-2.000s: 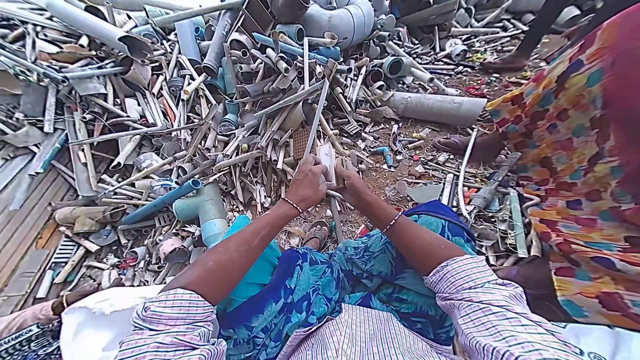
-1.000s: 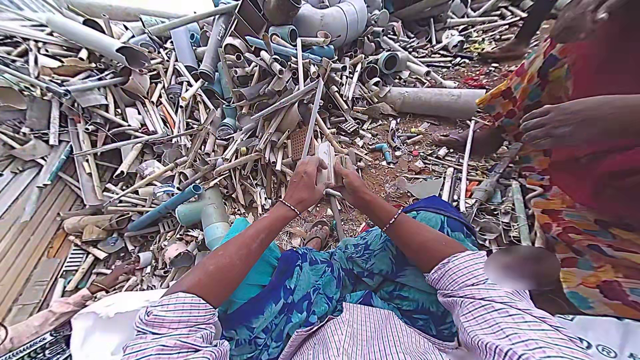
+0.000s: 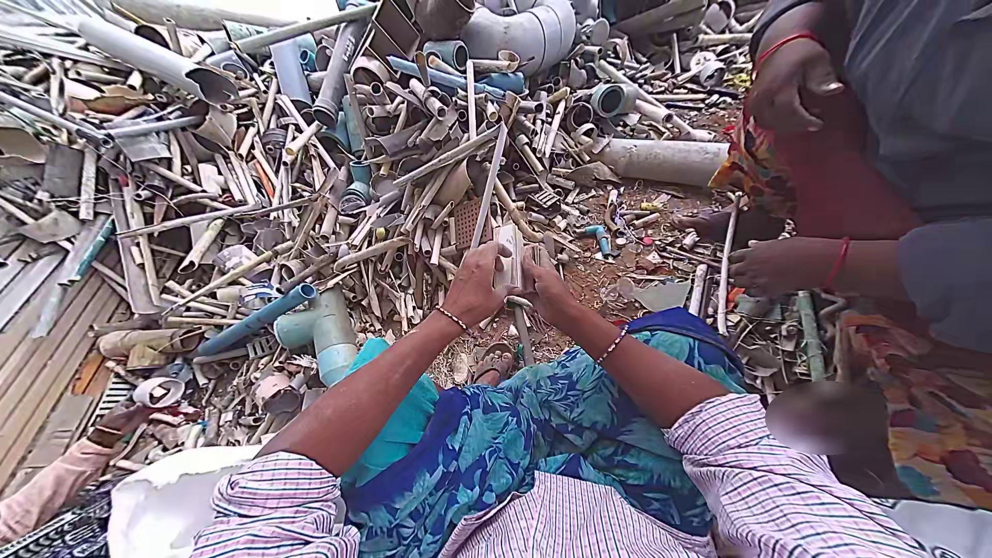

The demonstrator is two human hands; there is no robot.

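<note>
My left hand and my right hand are close together in front of me, above my lap. Between them they grip a pale, flat-sided plastic piece, held upright; its lower part is hidden by the fingers. A long, thin grey strip rises beyond my left hand; whether that hand holds it too, I cannot tell. Below the hands a narrow dark bar points down toward the ground by my foot.
A heap of scrap plastic pipes spreads ahead and left. A large grey pipe lies beyond bare soil. At the right are another person's hands; at the lower left a co-worker's hand is by a white pipe ring.
The person at the right has come further into view, both hands now showing. At the lower left, a co-worker's hand has moved in beside a white ring. My hands have stayed nearly in place.
</note>
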